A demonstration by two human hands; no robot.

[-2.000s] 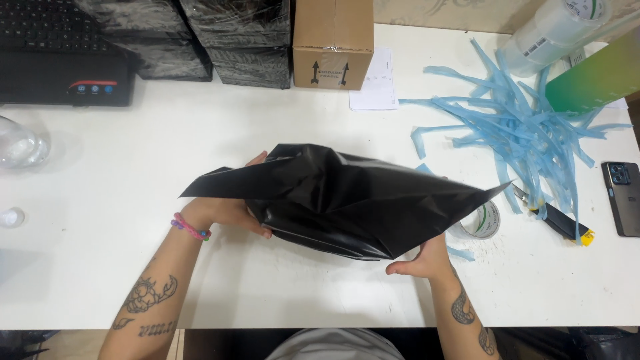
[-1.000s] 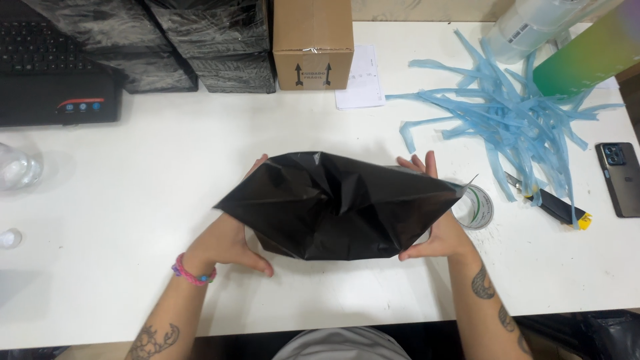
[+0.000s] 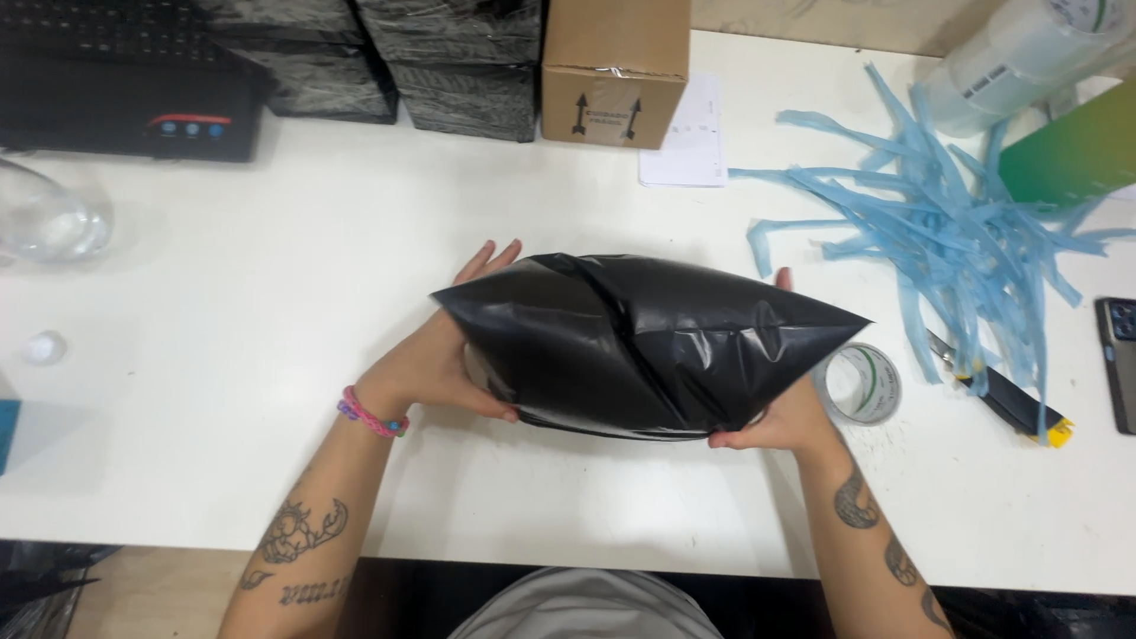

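A black plastic mailing bag (image 3: 639, 342), creased and bulging with pointed side corners, is held above the white table by both hands. My left hand (image 3: 444, 359) grips its left end, thumb on the near lower edge and fingertips showing behind it. On the right end is my right hand (image 3: 777, 417), with its thumb at the lower edge and one fingertip visible beyond the far side. The bag hides most of the fingers. What the bag contains cannot be seen. A roll of clear tape (image 3: 859, 383) lies just right of my right hand.
A cardboard box (image 3: 614, 80), black-wrapped packages (image 3: 466, 71) and a keyboard (image 3: 98, 80) stand along the back. Blue strips (image 3: 923, 204) lie tangled at right, near a yellow-and-black utility knife (image 3: 1012, 404), a phone (image 3: 1120, 355) and stacked tape rolls (image 3: 1012, 62). A clear glass vessel (image 3: 53, 217) is at left.
The black bag has turned between my hands: its loose, upward-flaring folds now look flatter, and a smoother, rounded face with a diagonal crease shows. Both hands still hold its ends.
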